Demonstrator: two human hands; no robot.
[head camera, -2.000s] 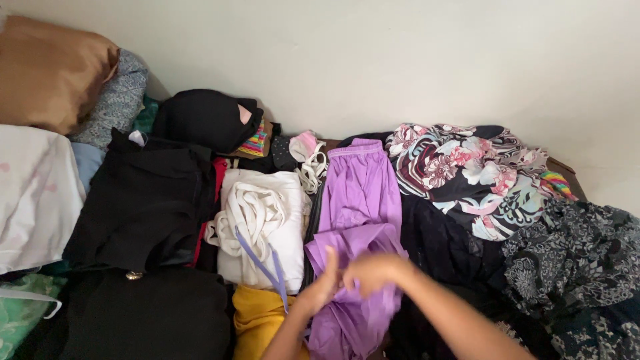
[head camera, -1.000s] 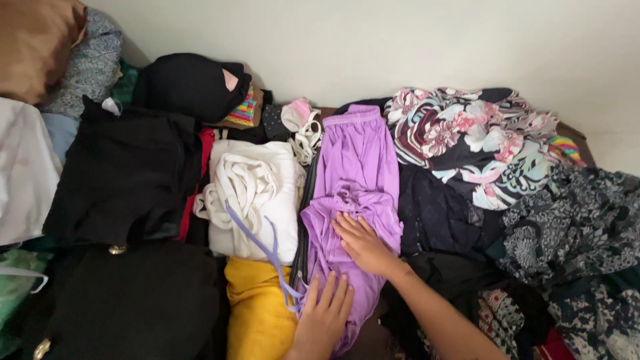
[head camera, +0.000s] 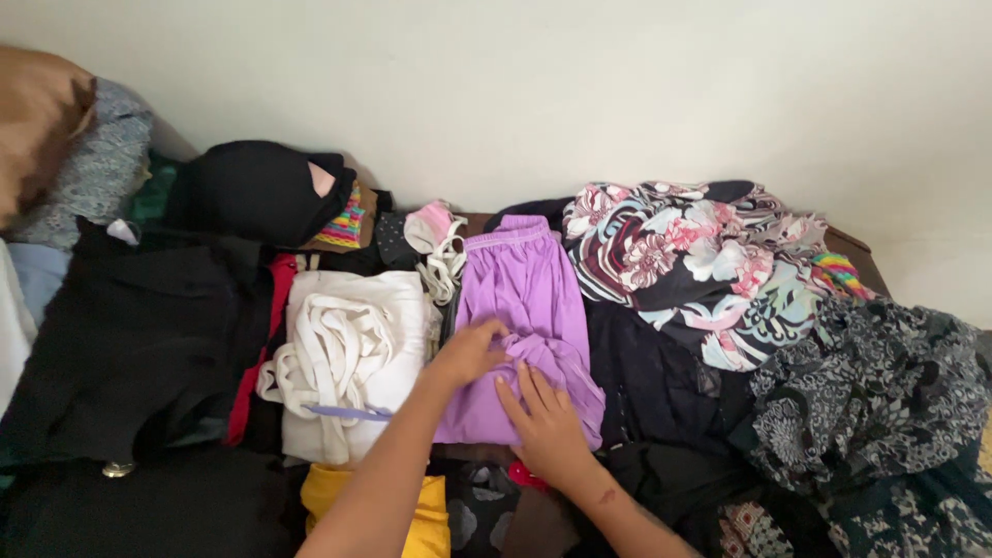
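Note:
A purple garment (head camera: 523, 287) with a gathered elastic waistband lies in the middle, its lower part folded and bunched up over itself. My left hand (head camera: 469, 353) is at the left edge of the bunched part, its fingertips pinching or pressing the cloth; the grip is partly hidden. My right hand (head camera: 542, 422) lies on the lower folds with its fingers spread. Left of the purple garment sits a folded white garment (head camera: 411, 310) with a coiled cream strap (head camera: 341, 333) and a lavender tie on top.
Black clothes (head camera: 155, 341) are piled on the left, with a yellow cloth (head camera: 434, 511) near the front. A floral garment (head camera: 697, 256) and a dark patterned one (head camera: 868, 387) lie to the right. Black bra cups (head camera: 248, 194) and a pale wall (head camera: 542, 101) are behind.
The purple garment's lower end, which hung toward the front, is now folded up. My left hand has moved up to the bunched cloth; below it, a dark patterned cloth now shows.

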